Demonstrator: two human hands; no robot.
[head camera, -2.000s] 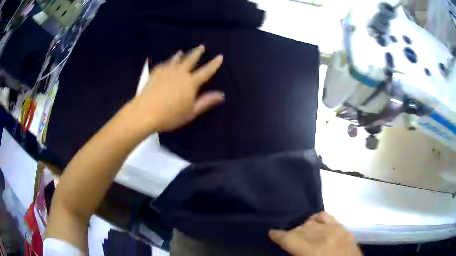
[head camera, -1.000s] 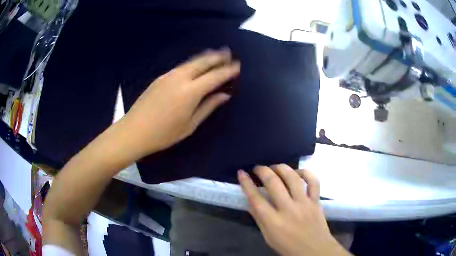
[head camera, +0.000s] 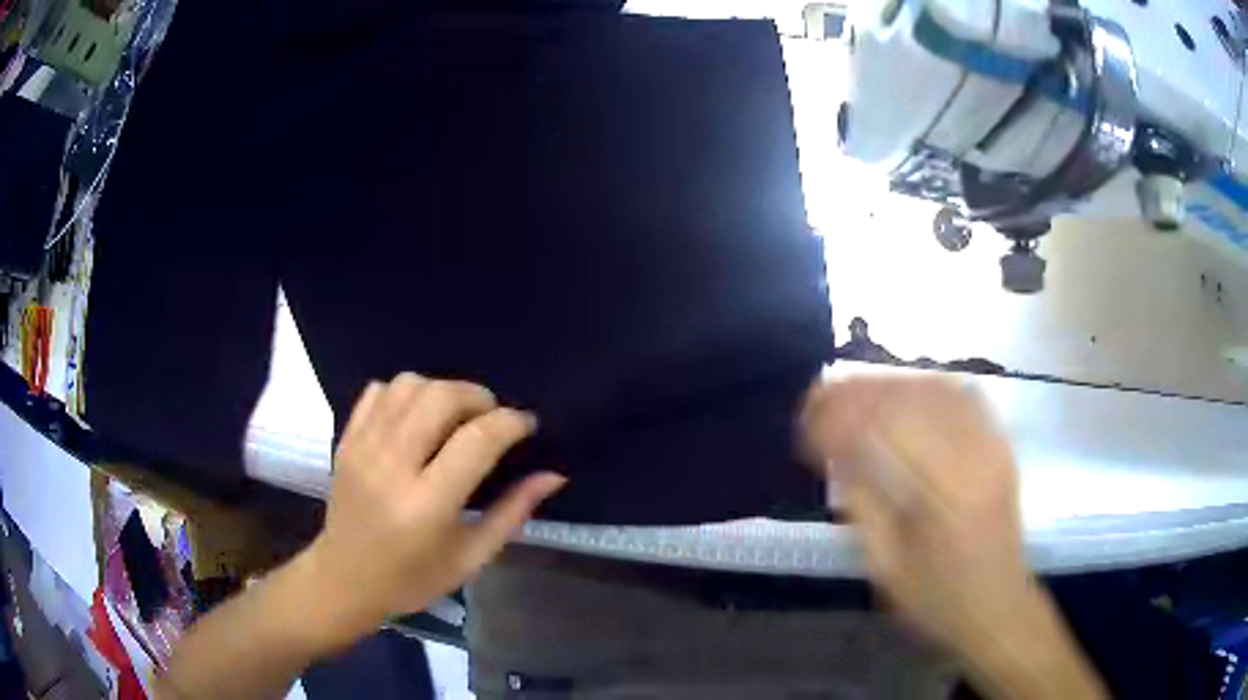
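Note:
A large dark garment panel (head camera: 548, 233) lies flat on the white machine table (head camera: 1095, 472), left of the sewing machine. A narrow white gap of table shows between two parts of the cloth at the left. My left hand (head camera: 418, 492) is on the panel's lower left edge, thumb and fingers bent at the cloth; whether it pinches the cloth is not clear. My right hand (head camera: 924, 486) is blurred at the panel's lower right corner, its fingertips at the cloth edge. A faint fold or raised line runs across the cloth between the hands.
The white sewing machine head (head camera: 1013, 96) stands at upper right, its presser foot area above the beige-grey bed (head camera: 1095, 301). The ruler-marked table edge (head camera: 684, 544) curves along the front. A box with coloured items (head camera: 130, 574) is at lower left.
The view has shifted. The loose lower part of cloth has been laid flat on the table. My left hand has moved from the panel's middle down to its lower left edge; my right hand has moved right.

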